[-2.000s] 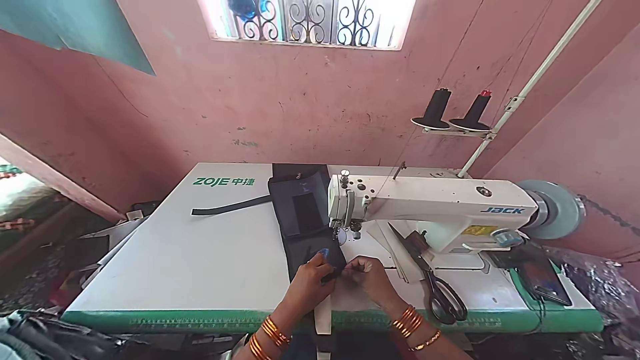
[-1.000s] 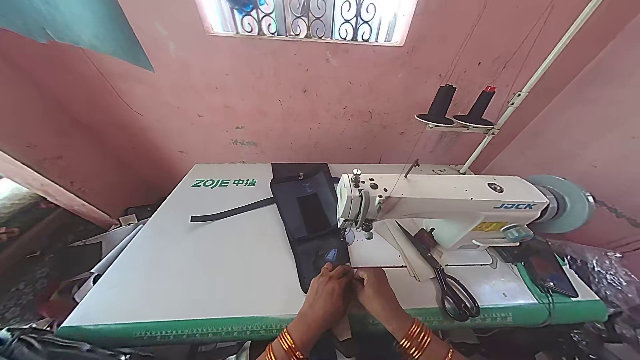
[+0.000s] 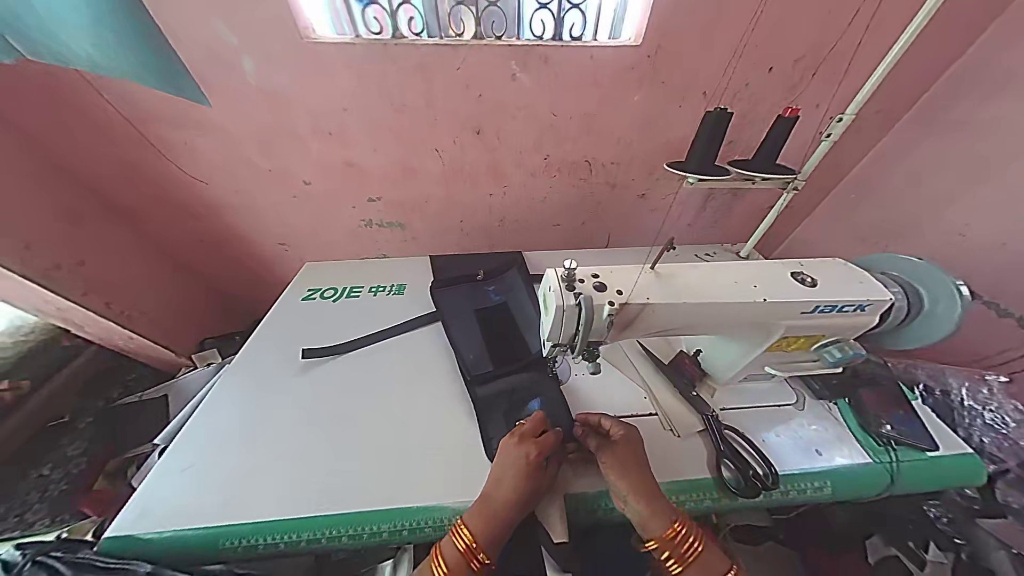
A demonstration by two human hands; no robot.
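A long black fabric piece [image 3: 512, 384] with stitched panels lies under the needle area of a white Jack sewing machine [image 3: 720, 300]. My left hand [image 3: 528, 452] rests on its near part, fingers bent and pinching at the cloth beside a small blue mark. At the right edge of the cloth, my right hand [image 3: 620, 456] pinches with thumb and forefinger; what exactly lies between them is too small to tell. A narrow black strap [image 3: 368, 336] runs left from the fabric over the white table. A pale strip [image 3: 554, 516] hangs below my hands at the table's front edge.
Black-handled scissors [image 3: 740, 460] lie right of my right hand, beside pale strips [image 3: 652, 388]. A phone [image 3: 896, 412] is at the table's right end. Two black thread cones [image 3: 708, 144] stand on a rack behind the machine. A green measuring band [image 3: 344, 532] lines the front edge.
My hands were close together at the cloth's edge one second ago; now they are slightly apart. The black fabric stays beside the needle area.
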